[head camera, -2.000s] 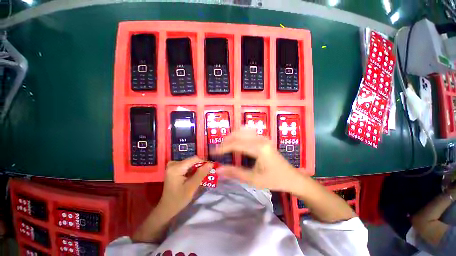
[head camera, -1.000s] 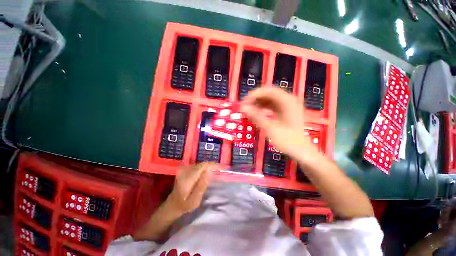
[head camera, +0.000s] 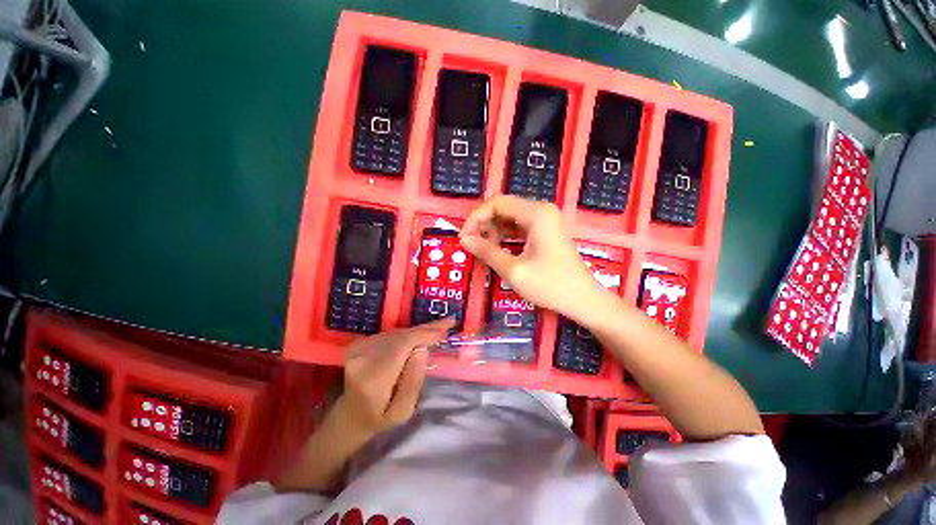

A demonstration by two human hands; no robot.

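A foam tray [head camera: 310, 246] holds black keypad phones in two rows. In the near row, the leftmost phone [head camera: 359, 269] has a dark screen. A red screen film [head camera: 443, 269] with white icons lies over the screen of the second phone. My right hand [head camera: 529, 251] pinches at the film's upper right corner. My left hand [head camera: 385, 374] has its fingertips at that phone's lower end, with a shiny clear film [head camera: 482, 347] trailing right from them. The other near-row phones carry red films, partly hidden by my right hand and forearm. The far-row phones have dark screens.
A stack of film sheets [head camera: 821, 246] lies on the green bench at right, beside a grey-white machine [head camera: 911, 195] and cables. Stacked trays of labelled phones [head camera: 113, 361] are low at left. Another tray [head camera: 616, 422] is low at right. A person's arm shows at the lower right edge.
The red film has moved down and left onto the second near-row phone, and my right hand moved with it. My left hand is near that phone's lower end. The view has shifted slightly.
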